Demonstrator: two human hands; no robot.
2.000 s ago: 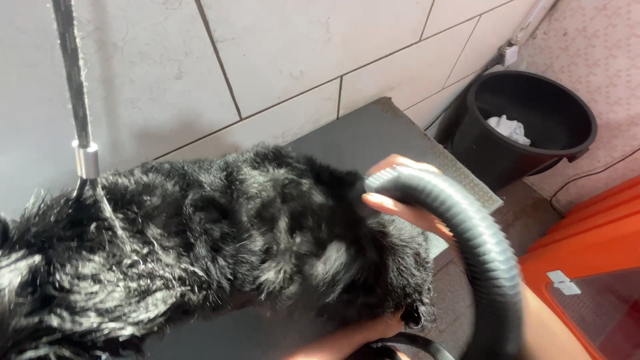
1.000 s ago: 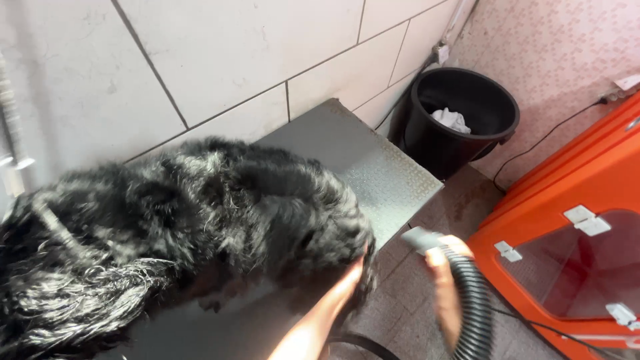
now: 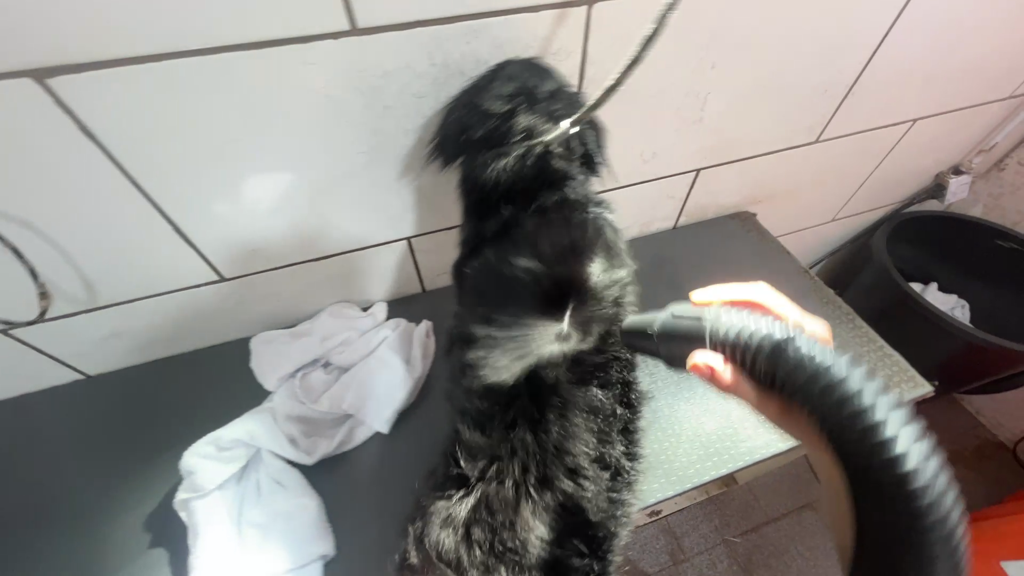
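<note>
A black dog (image 3: 536, 336) with its back to me faces the tiled wall on a dark grooming table (image 3: 64, 480). A grooming loop (image 3: 632, 68) with a metal clasp runs up from its neck. My right hand (image 3: 752, 344) grips the nozzle end of a black ribbed dryer hose (image 3: 864, 408). The nozzle tip (image 3: 652, 332) points left at the right side of the dog's back, where the fur is parted and blown flat. My left hand is out of view. A crumpled white towel (image 3: 320, 400) lies left of the dog.
At the right, a black bin (image 3: 880, 280) with white material inside stands past the table's end. White tiles (image 3: 320, 144) back the table. An orange object (image 3: 1000, 528) shows at the lower right edge. A cord or loop (image 3: 36, 292) hangs at the far left.
The dog, lying across the view before, is now upright facing the wall. My left hand, seen by the dog a second ago, has left the view. The nozzle is now at its back. The view has shifted left.
</note>
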